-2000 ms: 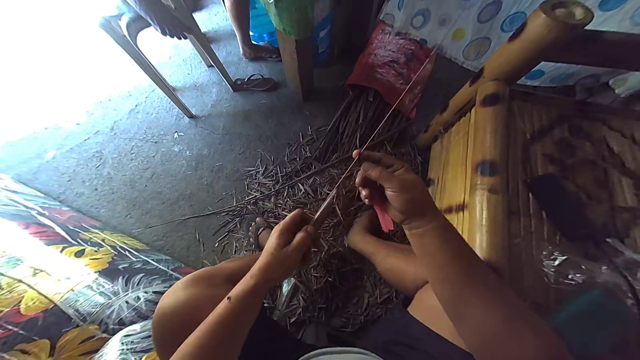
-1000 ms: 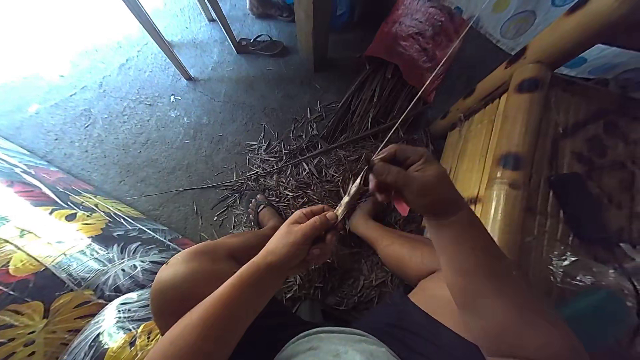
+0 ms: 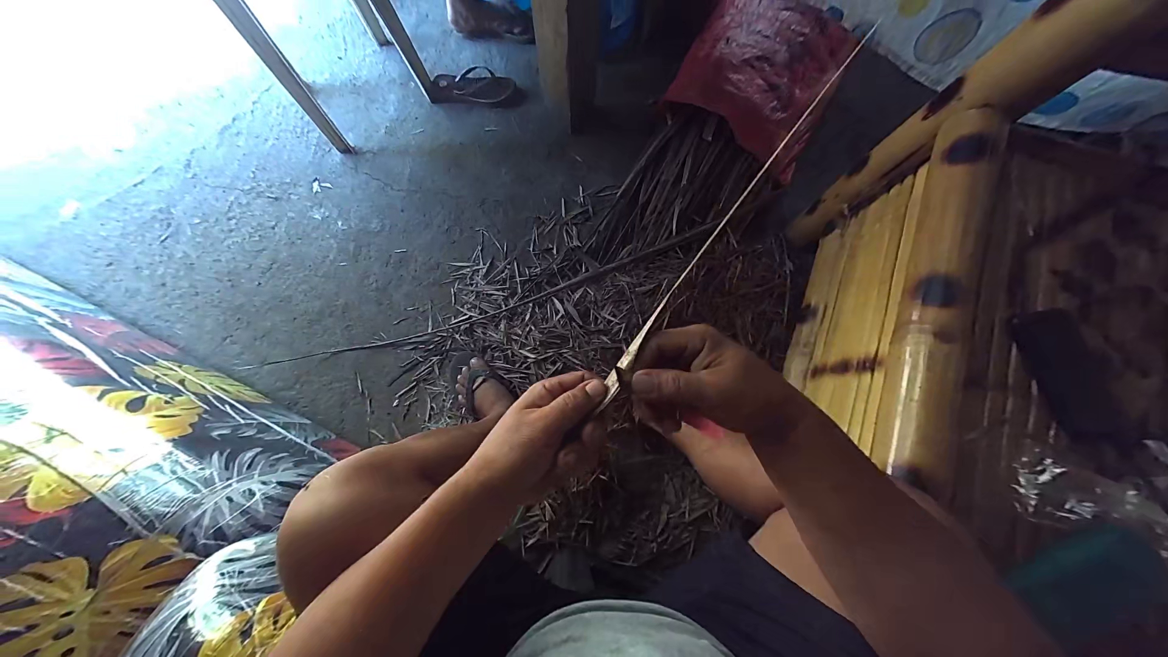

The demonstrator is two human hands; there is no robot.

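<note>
My left hand (image 3: pixel 552 424) pinches the near end of a long pale dried leaf strip (image 3: pixel 698 255) between thumb and fingers. The strip slants up and right to a thin tip over a red plastic sack (image 3: pixel 766 64). My right hand (image 3: pixel 698 379) is at the strip's near end, fingers bent, close to my left thumb; a small dark edge shows between the hands, too hidden to name. Something pink-red (image 3: pixel 704 425) shows below the right palm. Beneath the hands lies a heap of short dry scraps (image 3: pixel 557 319), and a bundle of dark strips (image 3: pixel 675 182) sticks out of the sack.
A bamboo bench (image 3: pixel 922 365) stands at the right with a dark flat object (image 3: pixel 1058 374) on it. Leaf-patterned cloth (image 3: pixel 164 456) covers the left side. Chair legs (image 3: pixel 292 78), a flip-flop (image 3: pixel 476 88) and a wooden post (image 3: pixel 566 64) are at the back. One long dark strip (image 3: pixel 511 306) crosses the scraps.
My two hands stay close together at the strip's near end; two seconds ago they were farther apart, with the right one higher along it. The view has shifted somewhat.
</note>
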